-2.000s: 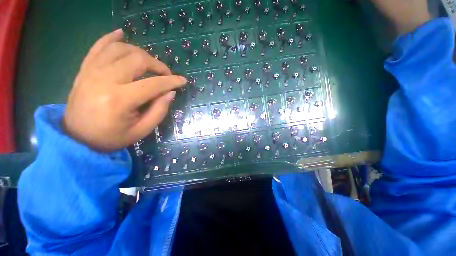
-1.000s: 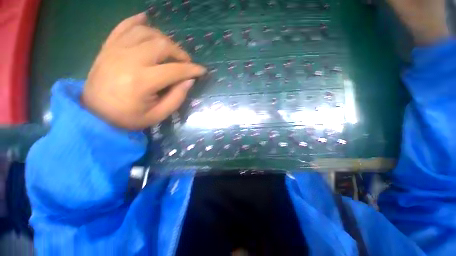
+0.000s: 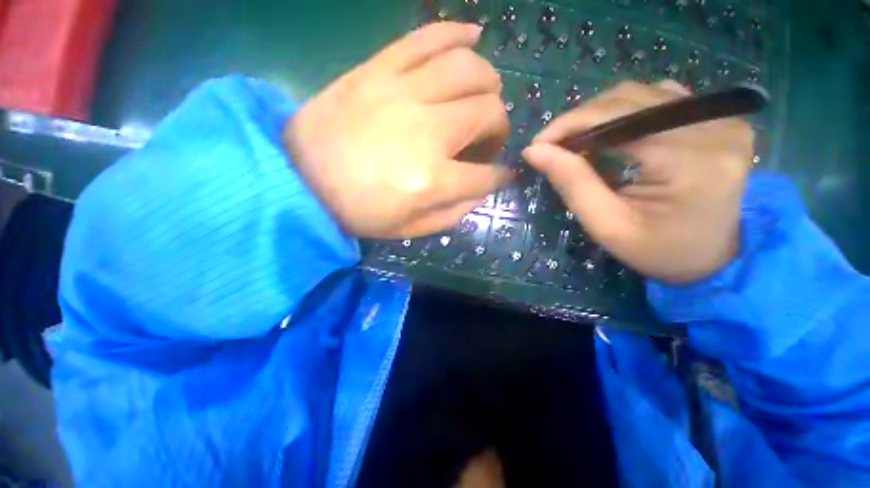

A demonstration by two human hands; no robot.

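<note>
The clear blister tray (image 3: 510, 289) lies in front of me with small dark flex-circuit parts (image 3: 625, 40) in rows of pockets. Strong glare covers some pockets between my hands. My left hand (image 3: 405, 138) is over the tray's left part, its thumb and index fingertips together; any tiny item between them is too small to tell. My right hand (image 3: 658, 176) is over the tray's right part and grips dark tweezers (image 3: 673, 116), whose rear end points to the upper right. The tweezer tip is hidden near the right fingertips, close to the left fingertips.
A red bin (image 3: 52, 57) stands at the upper left on the green mat (image 3: 229, 43). A pale bench edge (image 3: 81, 132) runs below the bin. Both blue sleeves lie close to the bench front.
My right hand has come in from the upper right and now shows tweezers over the tray. My left hand appears further right in view, and the tray and red bin have also shifted in view.
</note>
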